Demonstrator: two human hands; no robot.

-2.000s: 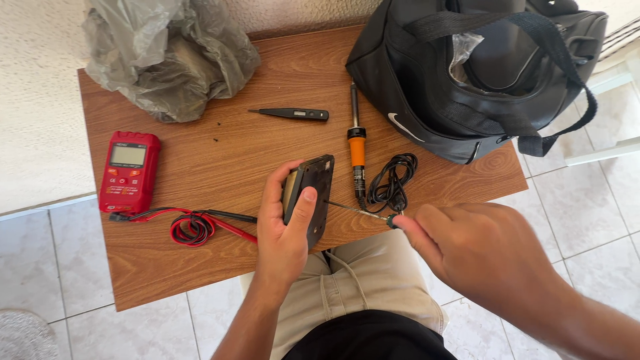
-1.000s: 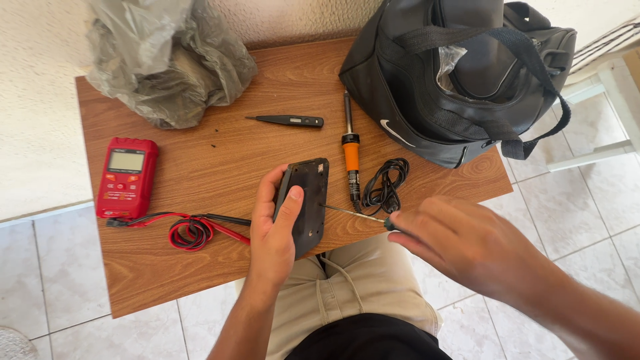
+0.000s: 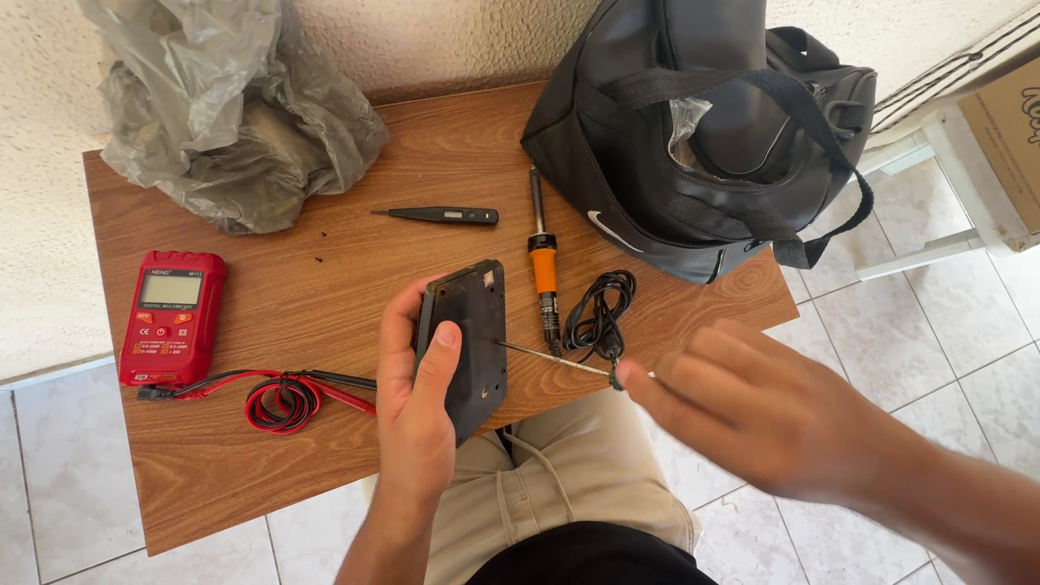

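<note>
My left hand (image 3: pixel 418 390) holds a flat black plastic device (image 3: pixel 467 349) on edge above the table's front, thumb across its face. Screw holes show along the device's rim. In my right hand (image 3: pixel 731 398) is a screwdriver (image 3: pixel 556 357); its thin shaft points left and the tip meets the device's right edge. My fingers hide most of the screwdriver's handle. Beyond the device lie a black voltage tester pen (image 3: pixel 451 214) and a soldering iron (image 3: pixel 543 264) with an orange grip and a coiled black cord (image 3: pixel 600 313). Two tiny dark screws (image 3: pixel 319 260) rest on the wood.
A red digital multimeter (image 3: pixel 173 317) with coiled red and black leads (image 3: pixel 284 402) sits at the left of the wooden table (image 3: pixel 268 479). A grey plastic bag (image 3: pixel 244 122) stands at the back left, a black sports bag (image 3: pixel 691 146) at the back right. A cardboard box (image 3: pixel 1003 138) is beyond.
The device has turned so that its flat dark face shows more than two seconds ago. The screwdriver stays at its right edge in my right hand.
</note>
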